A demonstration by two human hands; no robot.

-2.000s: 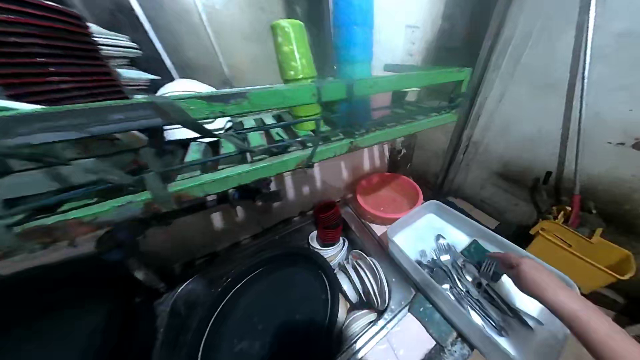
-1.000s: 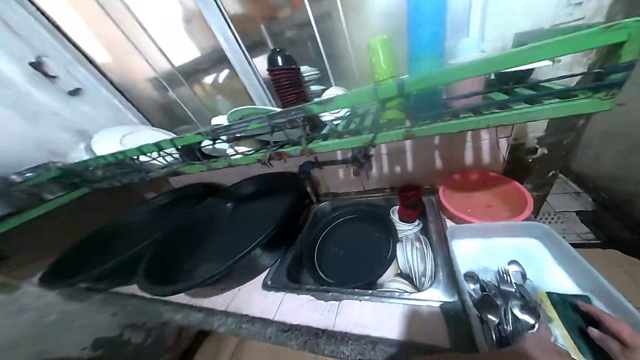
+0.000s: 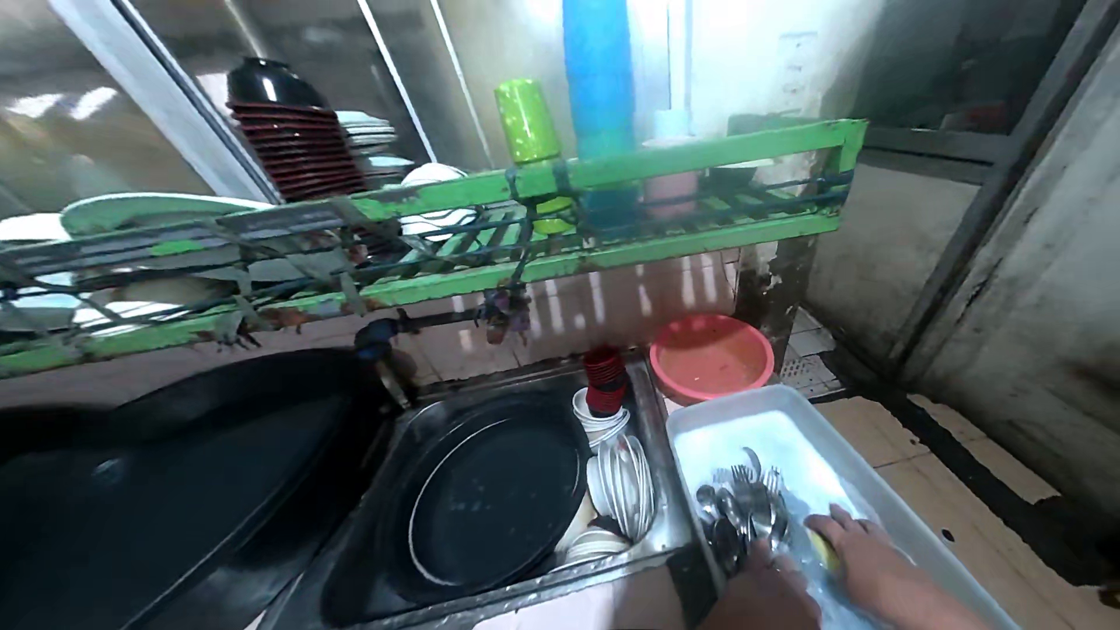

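A white plastic tub (image 3: pixel 884 490) stands at the lower right, with metal forks and spoons (image 3: pixel 744 507) heaped in its left part. My left hand (image 3: pixel 766 591) reaches in from the bottom edge and touches the near end of the heap; whether its fingers hold a piece is hidden. Just right of it, my right hand (image 3: pixel 875 560) is closed over a yellow and green sponge (image 3: pixel 822 549), of which mostly the yellow side shows. The sponge lies low in the tub, beside the cutlery.
Left of the tub, a steel sink (image 3: pixel 669 490) holds a round black basin (image 3: pixel 499 499), white plates (image 3: pixel 623 486) and red cups (image 3: pixel 604 381). A red basin (image 3: pixel 710 357) sits behind the tub. Large black tubs (image 3: pixel 175 490) stand left, under a green dish rack (image 3: pixel 700 171).
Two seconds ago a hand was on a fork and a green pad in the tub. A second ago the sponge showed its green side; now its yellow side shows under my right hand.
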